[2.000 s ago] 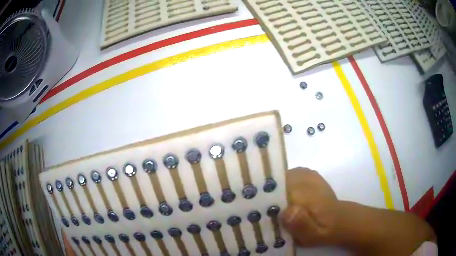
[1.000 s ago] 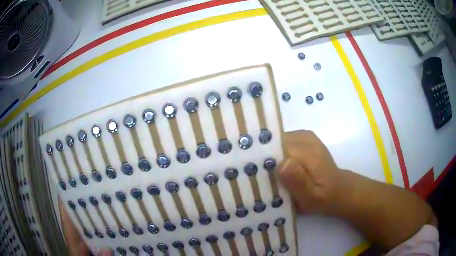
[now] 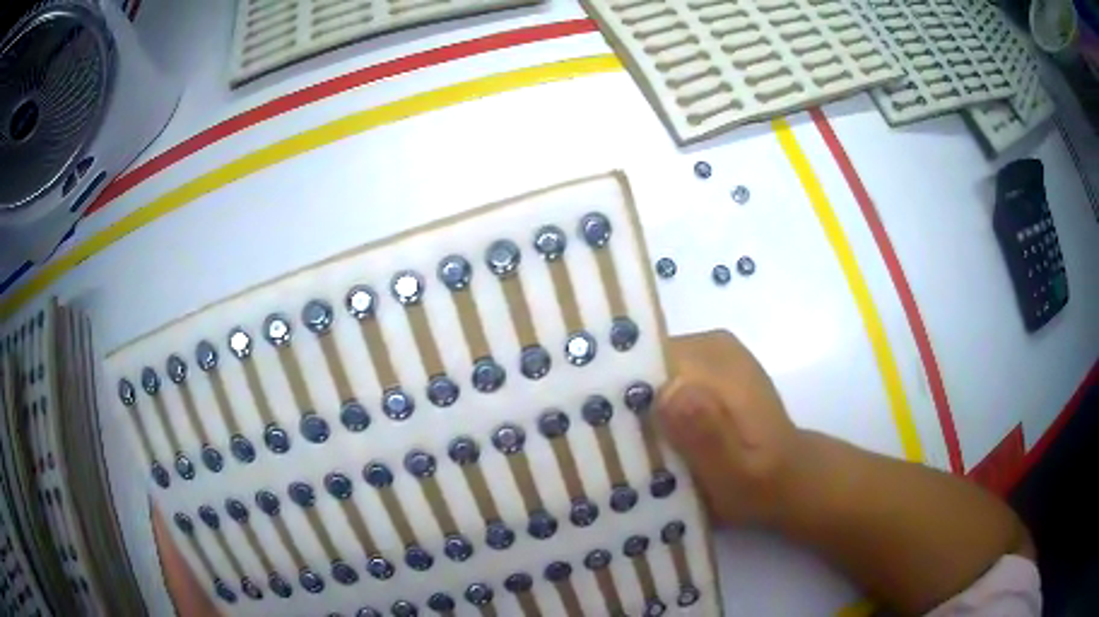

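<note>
A white foam tray (image 3: 398,356) with a tan edge is held up above the table, tilted, its lower part cut off by the picture's bottom. Small round metal parts (image 3: 501,257) sit in rows at both ends of its tan slots; some shine brightly. My right hand (image 3: 723,422) grips the tray's right edge, thumb on the front face, fingers behind. My left hand (image 3: 178,566) shows only as a sliver at the tray's lower left edge; the tray hides most of it.
Several loose metal parts (image 3: 721,275) lie on the white table right of the tray. Slotted trays without visible metal parts (image 3: 747,60) lie at the back. A tray stack (image 3: 72,458) leans at the left. A white fan (image 3: 72,109) stands far left, a black keypad device (image 3: 1030,241) at right.
Compared with two seconds ago, the tray appears higher and more of its lower rows shows. Since one second ago it has shifted slightly in view. Both hands keep their places at its edges.
</note>
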